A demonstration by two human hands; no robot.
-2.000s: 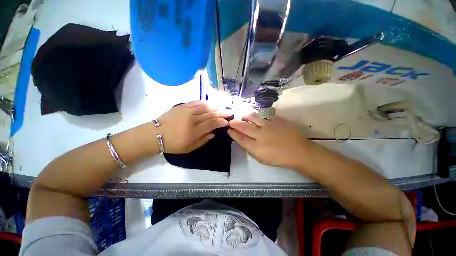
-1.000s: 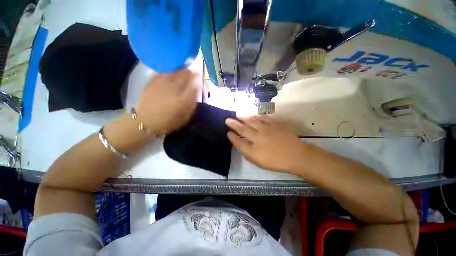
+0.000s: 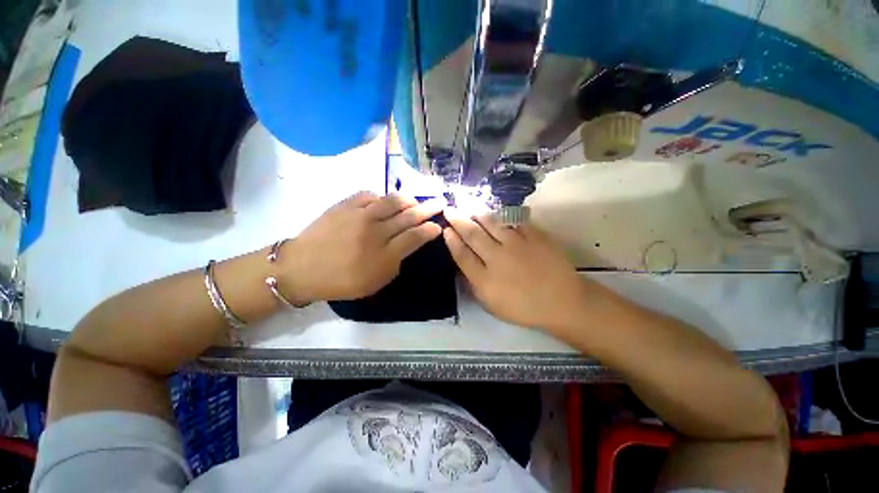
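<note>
A black fabric piece (image 3: 410,289) lies flat on the white table below the needle area, its upper end running into the lamp glare. My left hand (image 3: 352,246) lies flat over its left and upper part, fingertips close to the presser foot area. My right hand (image 3: 516,270) lies at its right edge, fingertips on the cloth by the left fingertips. Both hands press the cloth flat and do not pinch it. The needle and presser foot are lost in the white glare (image 3: 458,197).
A pile of black cut pieces (image 3: 154,130) lies at the left, beside blue tape (image 3: 50,144). The blue guard (image 3: 323,72) hangs before the cream and blue Jack machine head (image 3: 617,212). A measuring tape (image 3: 405,366) runs along the front edge. A red stool (image 3: 626,443) shows below.
My left hand has come back down from beside the blue guard onto the cloth. The fabric piece has moved up towards the needle, and less of it shows below my hands.
</note>
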